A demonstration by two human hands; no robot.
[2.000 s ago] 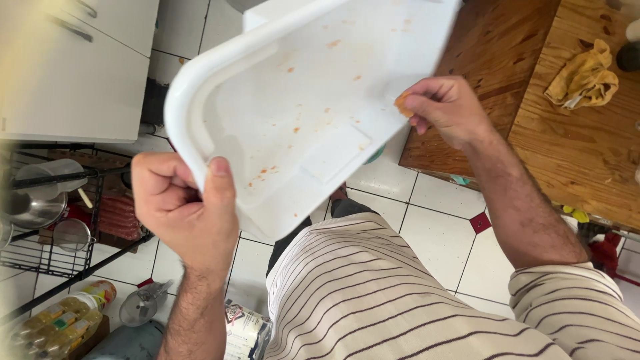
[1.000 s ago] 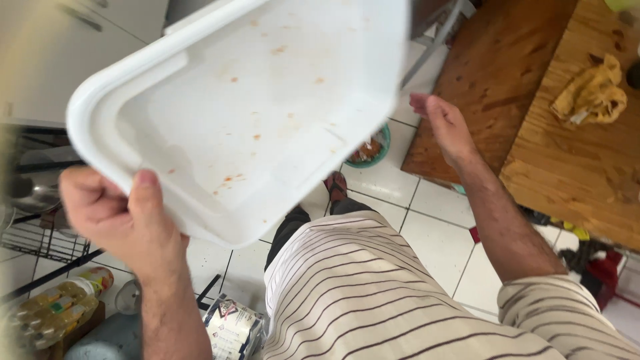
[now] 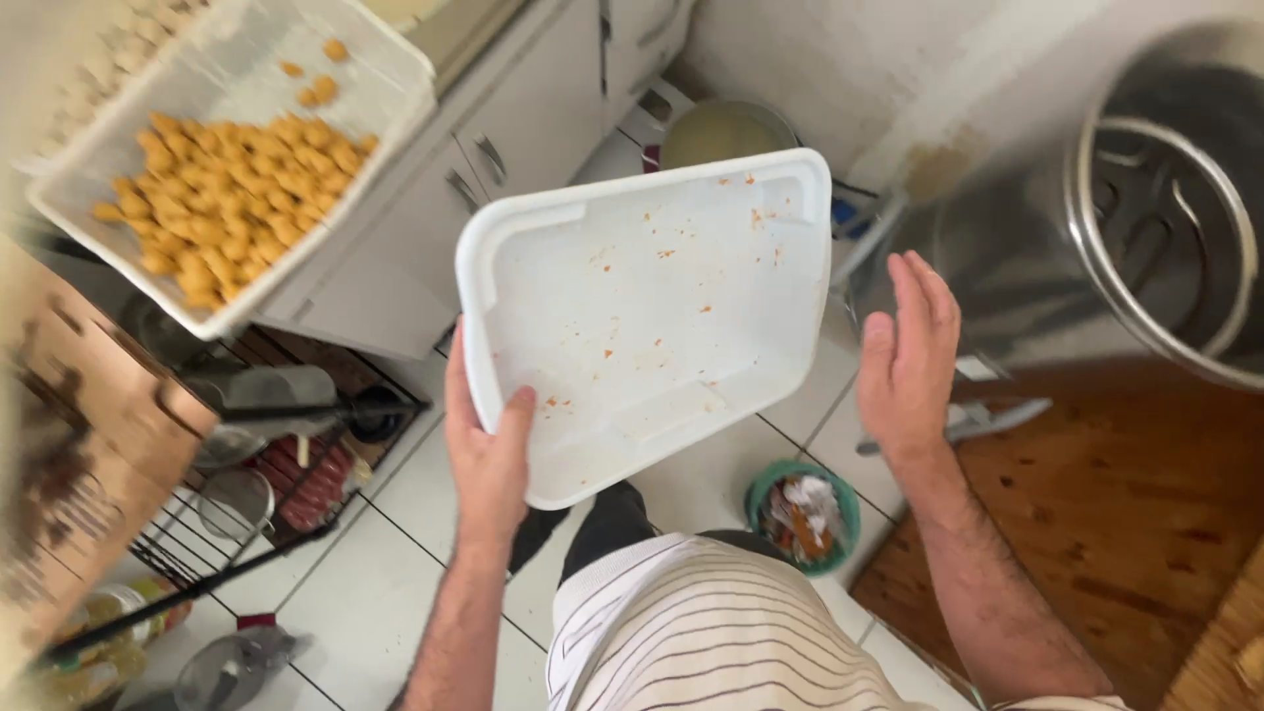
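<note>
My left hand [image 3: 489, 444] grips the near left corner of a white plastic tub [image 3: 632, 306], thumb inside the rim. The tub is tilted and its inside shows only scattered orange crumbs. To the right of the tub, my right hand [image 3: 910, 355] is held up with its fingers extended, touching nothing. At the upper left, a second white plastic tub [image 3: 395, 109] holds many small orange-brown breaded pieces [image 3: 237, 197].
A green bin [image 3: 760, 504] with refuse stands on the tiled floor. A large steel pot [image 3: 997, 247] is at the right, above a wooden table [image 3: 1116, 513]. A black wire rack [image 3: 227, 583] and white cabinets [image 3: 375, 267] are on the left.
My right hand has let go of the small orange piece it held at the tub's edge two seconds ago. The view has swung, bringing in the filled tub and the steel pot.
</note>
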